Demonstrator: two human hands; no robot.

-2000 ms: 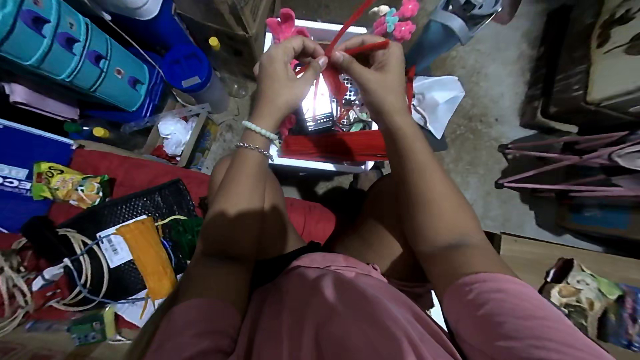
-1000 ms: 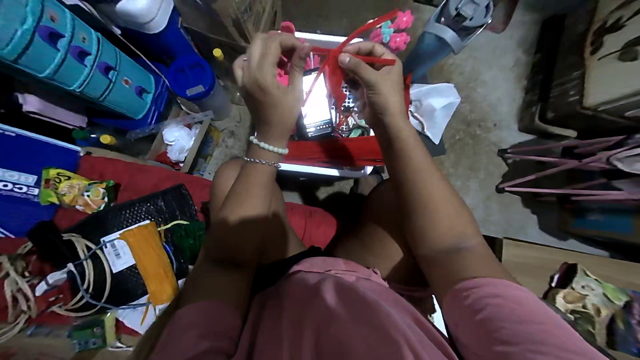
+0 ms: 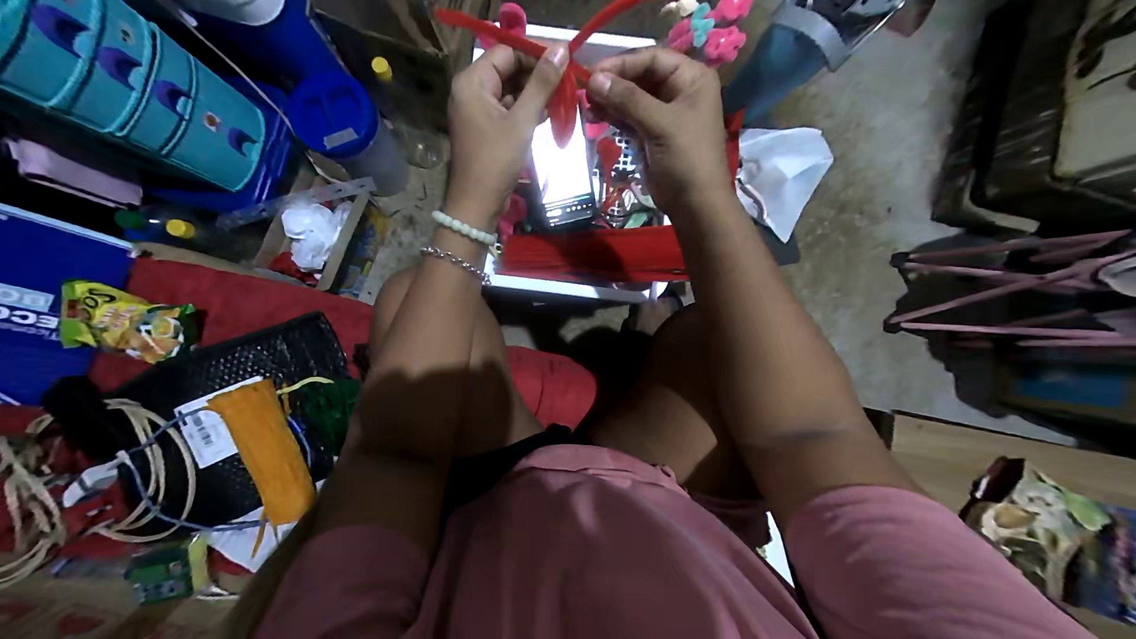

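Note:
My left hand (image 3: 501,120) pinches a red fuzzy strip, likely pipe cleaner (image 3: 488,34), between thumb and fingers at the top of the view. Beside it, my right hand (image 3: 657,111) pinches the same red piece where its strands cross. A red loop hangs below the crossing, and two ends stick out to the upper left and upper right. Beneath my hands a lit smartphone (image 3: 564,177) lies on a white-edged tray or table (image 3: 568,288). A bundle of red strips (image 3: 595,256) lies along its near edge. Pink and teal fuzzy flowers (image 3: 710,31) are at the top right.
A white cloth or paper (image 3: 781,173) lies right of the tray. Left are teal drawers (image 3: 169,98), a blue-lidded container (image 3: 333,115) and a wooden box (image 3: 342,244). An orange strip bundle (image 3: 266,453) rests on a black package at lower left. Pink folding legs (image 3: 1012,284) stand right.
My left hand was apart from the crossing a second ago and now pinches the red piece close to my right hand. The red loop now hangs below my fingers.

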